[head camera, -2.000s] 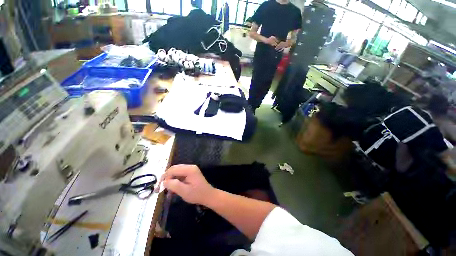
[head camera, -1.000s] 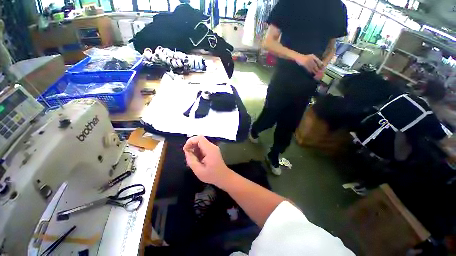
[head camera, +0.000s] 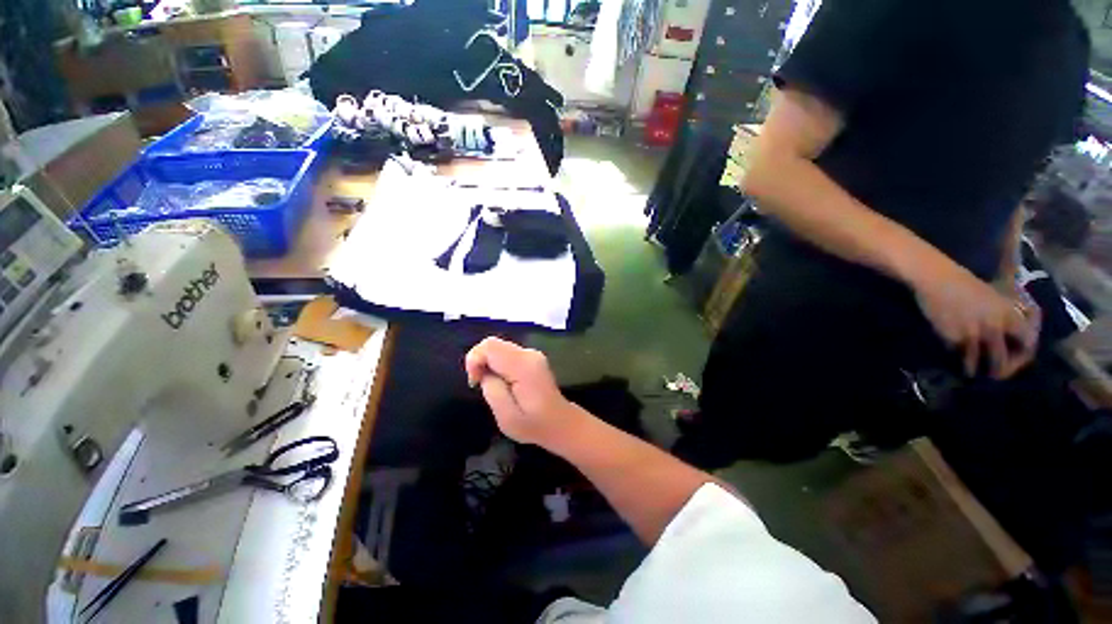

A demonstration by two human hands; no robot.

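My right hand (head camera: 517,388) is held in the air past the right edge of the machine table, fingers curled and fingertips together. Whether something small is in the fingers cannot be told. My left hand is not in view. Nearest on the table are black-handled shears (head camera: 239,480), blades pointing left. A small dark tool (head camera: 271,424) lies just above them. Dark tweezers (head camera: 123,580) lie at the lower left beside a small black piece (head camera: 185,608). The cream brother sewing machine (head camera: 146,347) stands at the left.
A side table beyond holds white and black cut pieces (head camera: 521,287) and blue baskets (head camera: 262,217). A person in black (head camera: 902,244) stands close at the right, hands together. A cardboard box (head camera: 908,530) is on the floor at lower right. Black cloth hangs below my arm.
My right hand has moved from beside the shears' handles out past the table edge. The person in black has come much closer and to the right. The view has shifted.
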